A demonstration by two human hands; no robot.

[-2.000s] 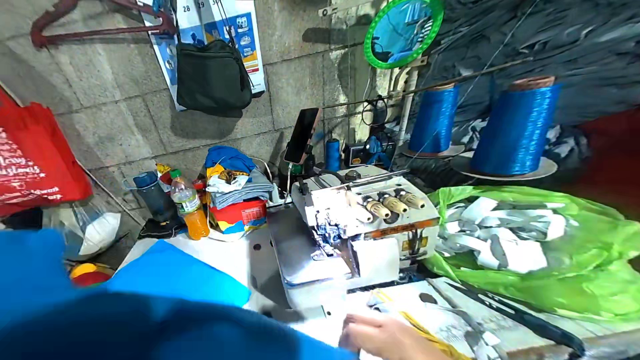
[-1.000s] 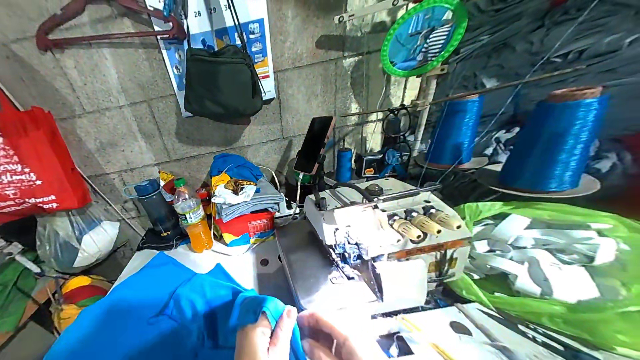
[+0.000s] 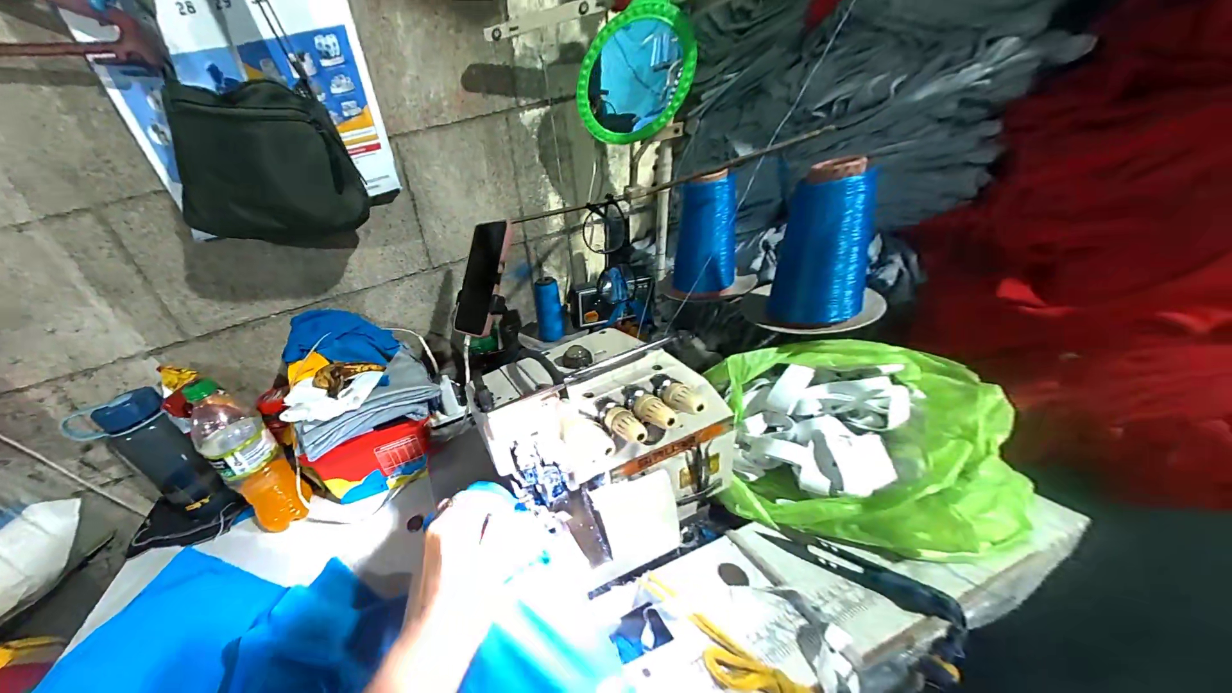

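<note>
My left hand [image 3: 457, 563] is at the stitching area of an overlock sewing machine [image 3: 650, 423], partly washed out by glare. Its fingers press on the blue cloth [image 3: 553, 640] beside the needle; the glare hides how they grip it. More blue cloth [image 3: 183, 616] spreads over the table to the left. I cannot make out my right hand; the bright area beside my left hand may hide it. Cream tension dials line the machine's front.
A green plastic bag [image 3: 962, 462] of white strips sits right of the machine. Blue thread cones [image 3: 823, 250] stand behind. A juice bottle [image 3: 245, 457], a dark water bottle [image 3: 159, 448] and folded cloths [image 3: 361, 414] are at the left. Yellow cord [image 3: 731, 664] lies in front.
One second ago both hands held the blue cloth in front of the machine. My left hand and part of the cloth have since moved up to the needle area.
</note>
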